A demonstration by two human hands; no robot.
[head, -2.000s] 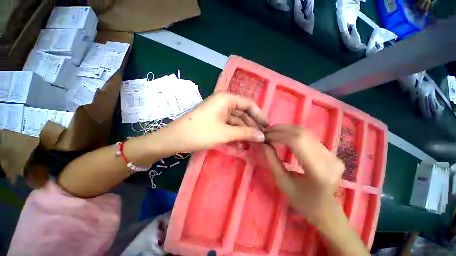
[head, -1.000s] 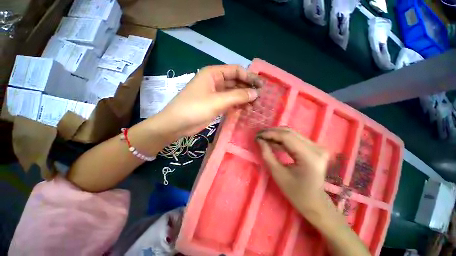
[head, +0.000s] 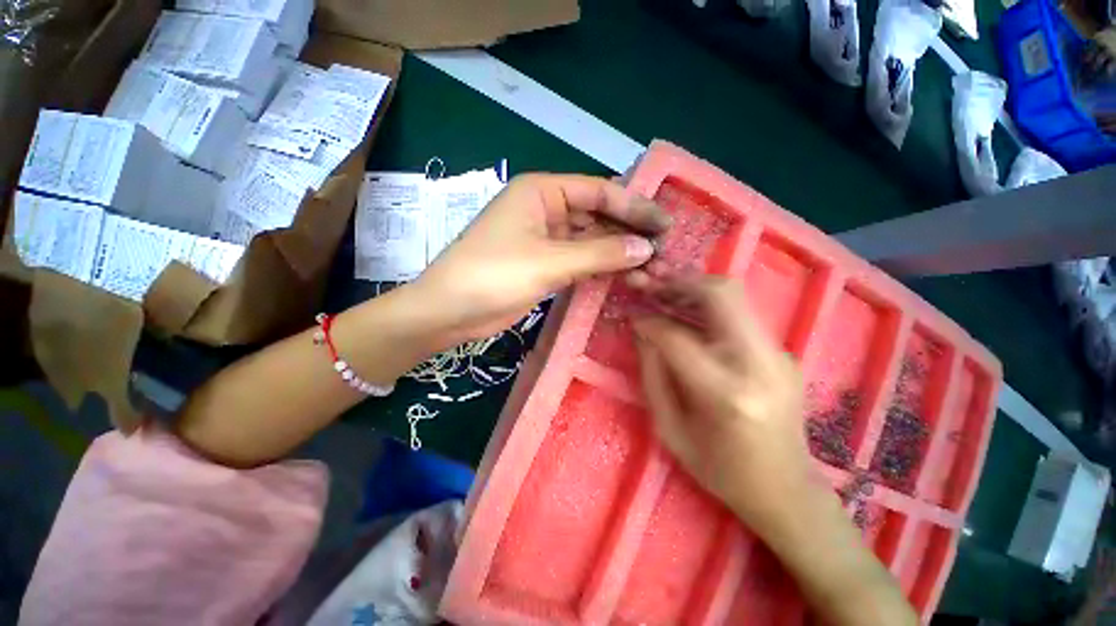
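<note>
The pink-red foam tray (head: 616, 379) has rectangular pockets. Its upper-left pocket holds rows of tiny bits, partly hidden by my hands. Small dark metal parts (head: 904, 443) lie in loose piles in the pockets at right. My left hand (head: 532, 251), with a beaded red bracelet, is over the upper-left pocket; thumb and index finger pinch a tiny dark metal part (head: 654, 250). My right hand (head: 722, 379) is just below and right of it, over the same pocket; its fingertips are blurred, so what they hold cannot be told.
An open brown carton (head: 272, 275) with white boxes (head: 92, 159) stands at left. Printed cards (head: 394, 226) and tangled string loops (head: 471, 367) lie beside the tray. A grey metal post (head: 979, 229) crosses at right. A blue bin (head: 1055, 86) and bagged items (head: 903, 73) are across the bench.
My hands were together over the tray, then parted over the upper-left pocket; now my right hand has moved up close to my left. The view has shifted, with the tray lying farther right.
</note>
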